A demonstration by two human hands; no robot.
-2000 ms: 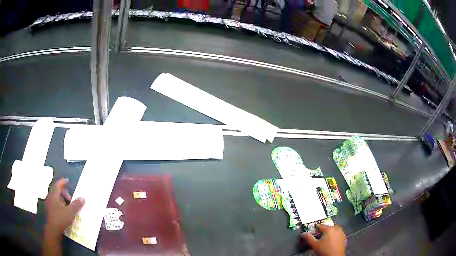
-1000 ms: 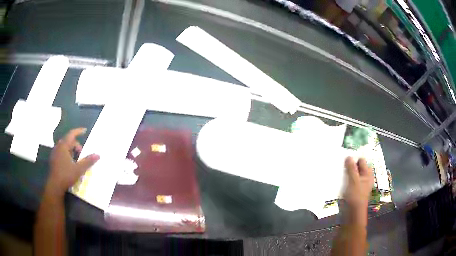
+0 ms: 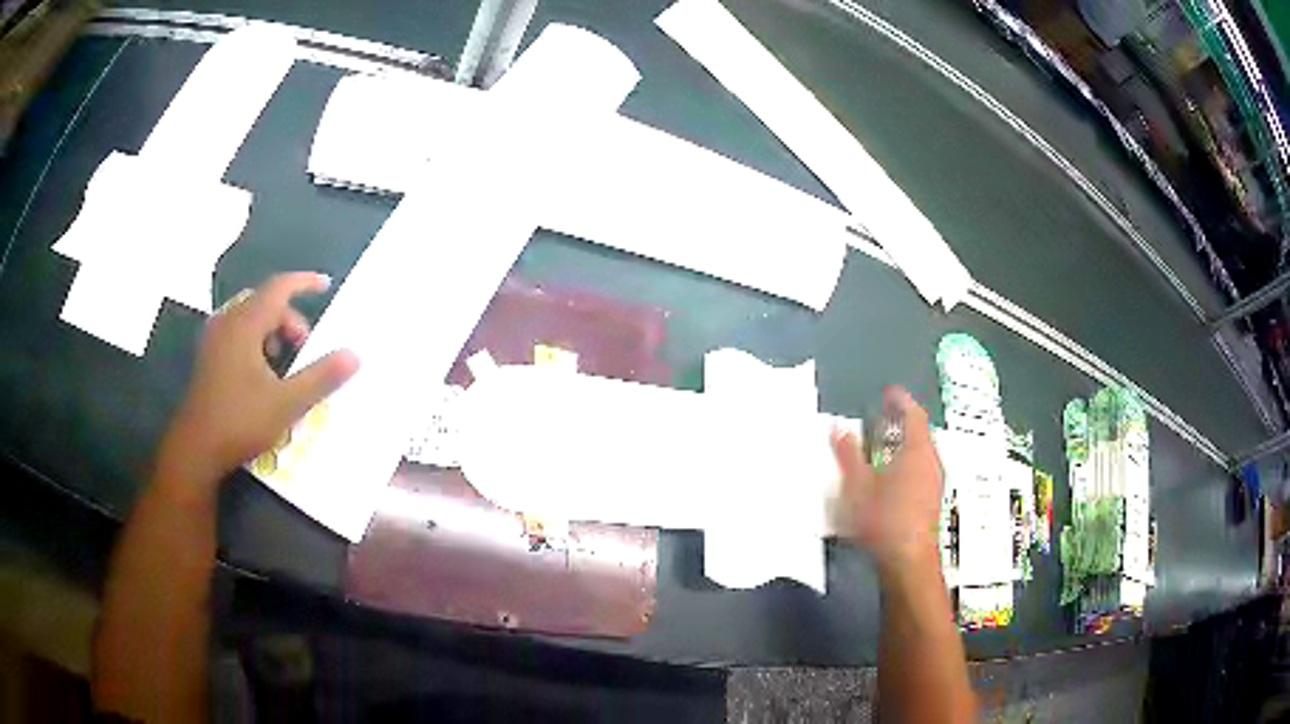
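A white die-cut card blank [image 3: 623, 460] lies over the dark maroon board [image 3: 495, 566], its rounded tongue to the left and its square end to the right. My right hand [image 3: 894, 474] holds that square end between thumb and fingers. A long white sticker strip [image 3: 425, 304] lies diagonally at the board's left edge, with pale yellow stickers [image 3: 294, 450] at its near end. My left hand [image 3: 269, 375] is beside this end, thumb over the strip and fingers spread. Yellow-orange tabs and a printed label patch [image 3: 434, 431] show at the blank's edges.
Two piles of green-edged blanks [image 3: 986, 495] [image 3: 1111, 495] are at the right. White winged blanks [image 3: 163, 234] lie at the left. A wide white strip [image 3: 722, 212] lies crosswise, and another [image 3: 835, 149] lies at the upper right. Metal rails and an upright [image 3: 495, 40] stand behind.
My right hand has taken a blank from the green-edged piles and brought it left onto the maroon board. My left hand stays by the strip end. The camera view has shifted and tilted.
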